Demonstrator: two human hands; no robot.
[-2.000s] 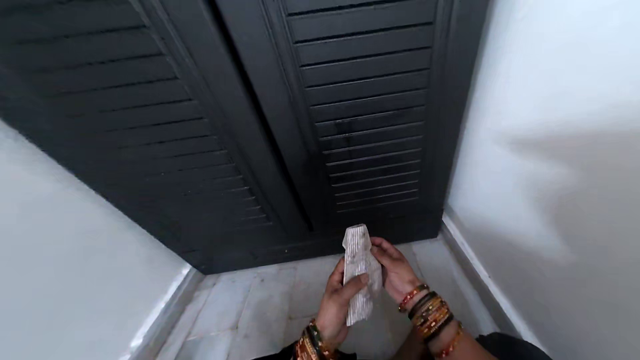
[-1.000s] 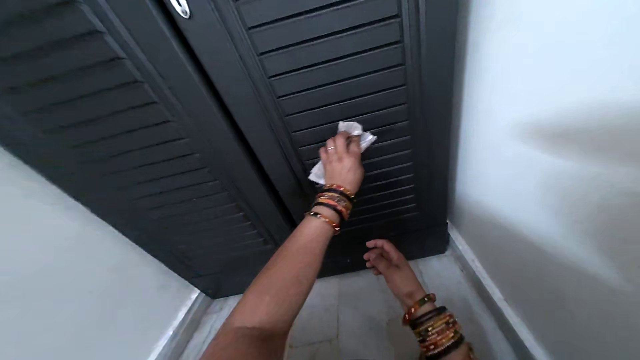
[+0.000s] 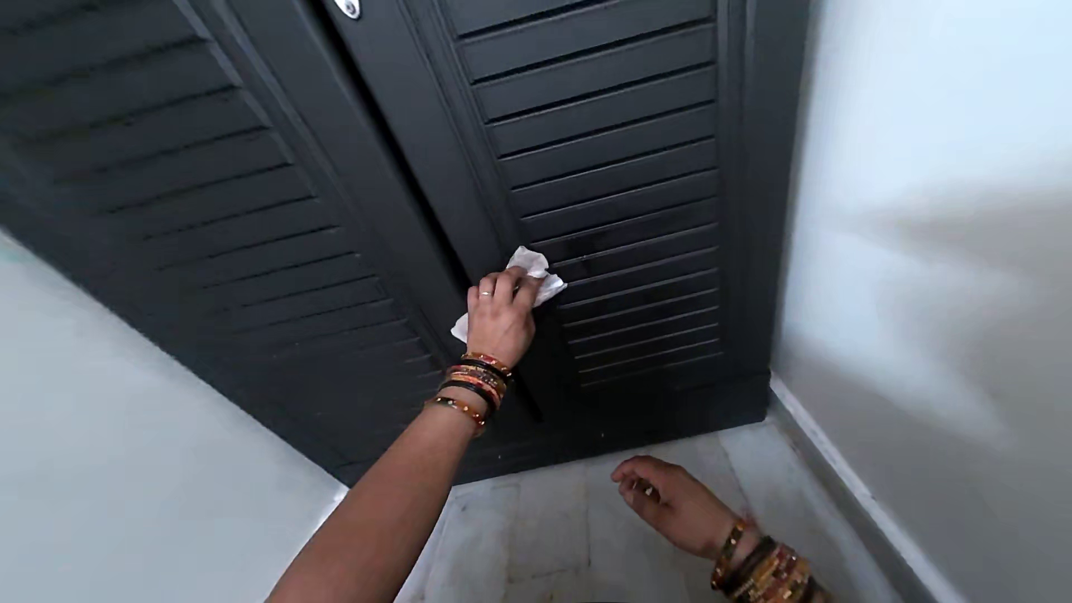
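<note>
My left hand (image 3: 502, 314), with a ring and several bangles at the wrist, presses a crumpled white cloth or tissue (image 3: 531, 261) against a dark louvered door (image 3: 611, 167). It lies on the door's inner frame, beside the dark gap between the two door leaves. The fingers cover the middle of the white piece. My right hand (image 3: 674, 502) hangs low over the floor, its fingers loosely curled with nothing seen in them, and bangles circle that wrist too.
A second louvered leaf (image 3: 276, 226) stands on the left. A metal fitting (image 3: 348, 7) shows at the top edge. Pale walls close in at the left (image 3: 151, 435) and right (image 3: 938, 251), above a light tiled floor (image 3: 544, 528) and a skirting (image 3: 854, 486).
Two seconds ago both hands held the white piece, folded, near the floor. Since then my right hand has let go, and my left hand took it to the slats, then across to the frame by the gap.
</note>
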